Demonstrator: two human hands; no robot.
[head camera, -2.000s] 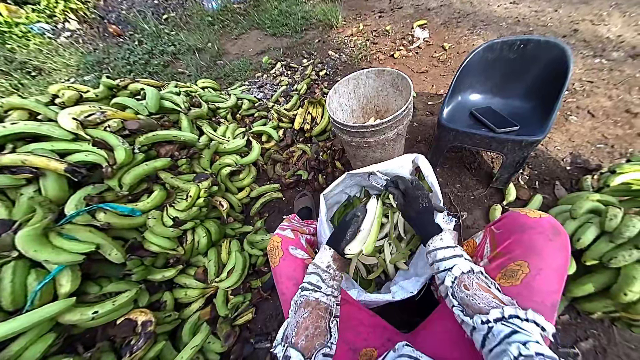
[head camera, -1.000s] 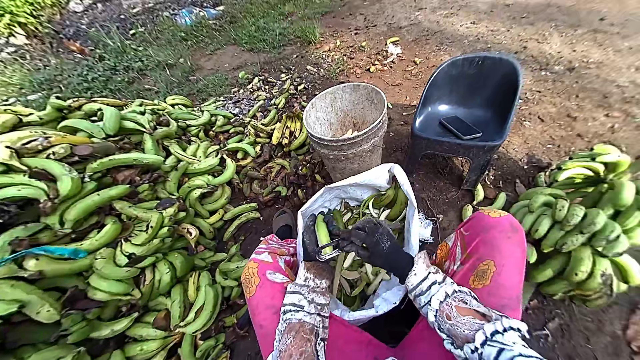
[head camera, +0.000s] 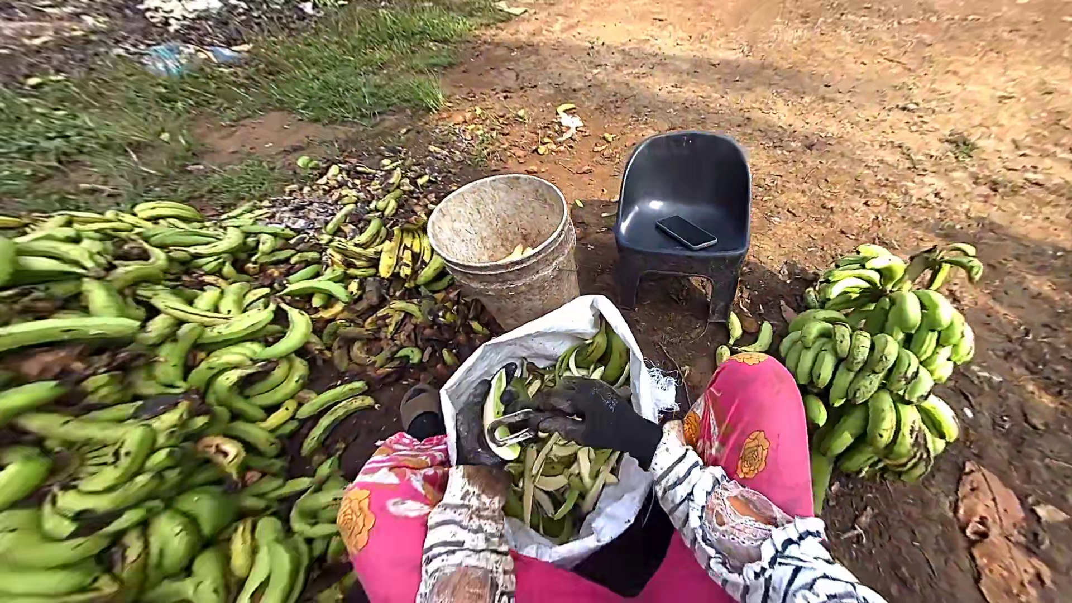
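Observation:
My left hand (head camera: 479, 423), in a dark glove, holds a partly peeled green plantain (head camera: 497, 410) upright over the left side of a white woven sack (head camera: 630, 494). My right hand (head camera: 590, 412), gloved in black, grips a metal peeler (head camera: 512, 427) whose head lies against the plantain. Green peel strips (head camera: 548, 481) fill the sack, which stands open between my knees. Some of the fingers of both hands are hidden.
Green plantains (head camera: 251, 377) lie heaped at the left. Beyond the sack stand a dirty bucket (head camera: 511, 251) with pale pieces inside and a black plastic chair (head camera: 687, 184) bearing a phone (head camera: 686, 232). Green bunches (head camera: 879, 368) lie at the right.
Two seconds ago my left hand held a long pale peeled plantain; one second ago it held a green one. That one now shows a pale peeled strip. The view has shifted.

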